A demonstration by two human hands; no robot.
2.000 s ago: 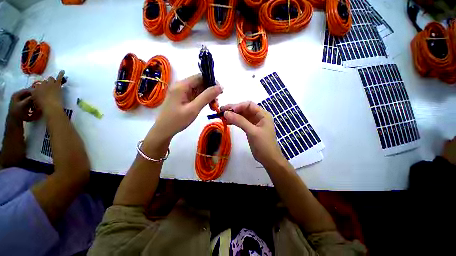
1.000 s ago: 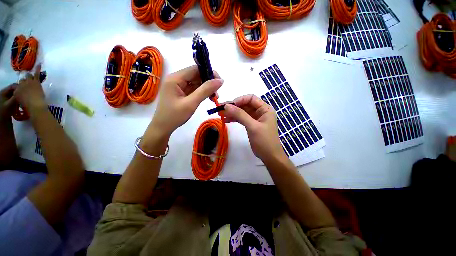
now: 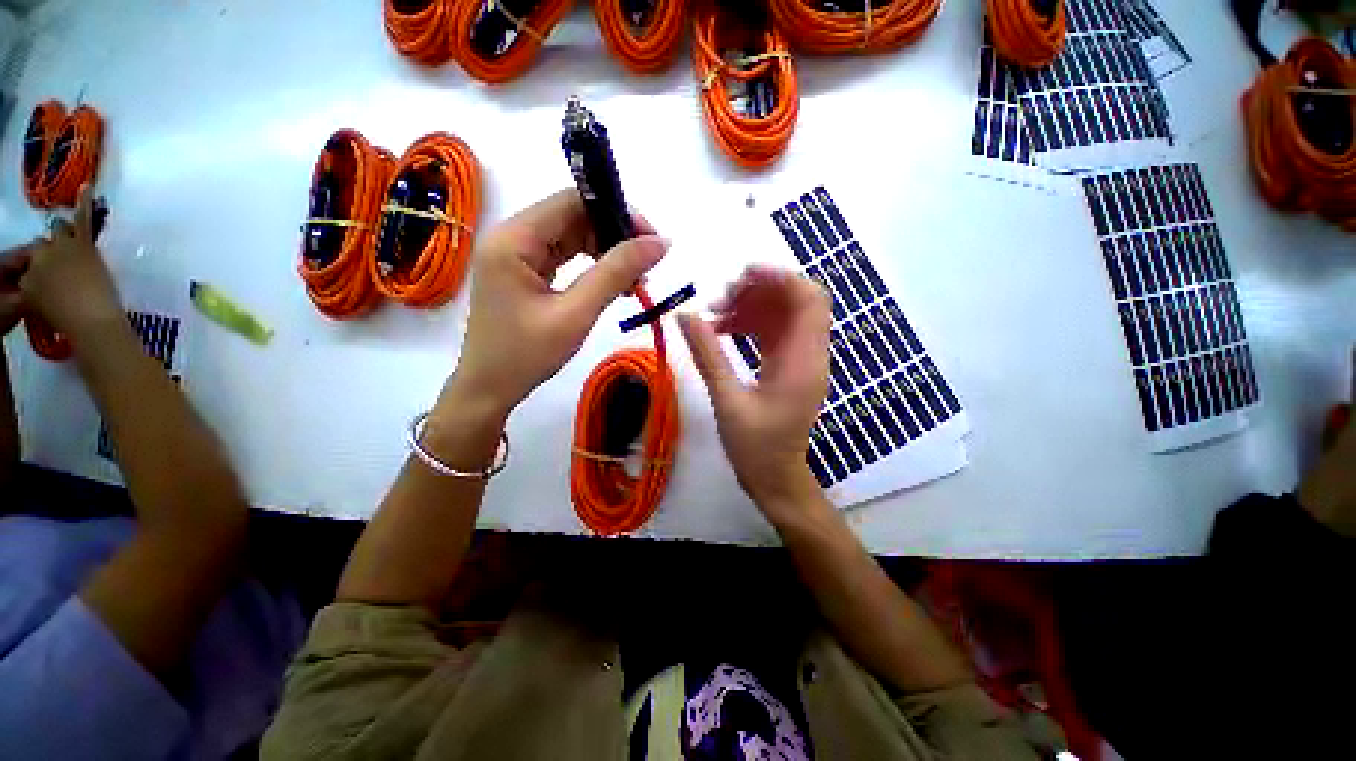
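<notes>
My left hand [image 3: 558,290] is closed on a black plug [image 3: 596,176], its metal tip pointing up and away. An orange cord runs from the plug to a coiled orange bundle [image 3: 625,443] near the table's front edge. A black label [image 3: 656,309] lies across the cord just below the plug, both ends sticking out. My right hand [image 3: 766,364] is slightly blurred, just right of the label, fingers apart and holding nothing. A label sheet [image 3: 877,357] lies behind and right of it, partly hidden by this hand.
Two tied bundles [image 3: 390,223] lie at left, beside a yellow-green strip [image 3: 232,314]. More orange bundles [image 3: 748,89] lie at the far side and a stack [image 3: 1306,134] at right. Another label sheet [image 3: 1175,298] lies at right. A neighbour's arm [image 3: 141,402] is at left.
My right hand has let go of the label and moved slightly right, its fingers spreading. The label stays across the cord. My left hand still holds the plug. The view has shifted slightly.
</notes>
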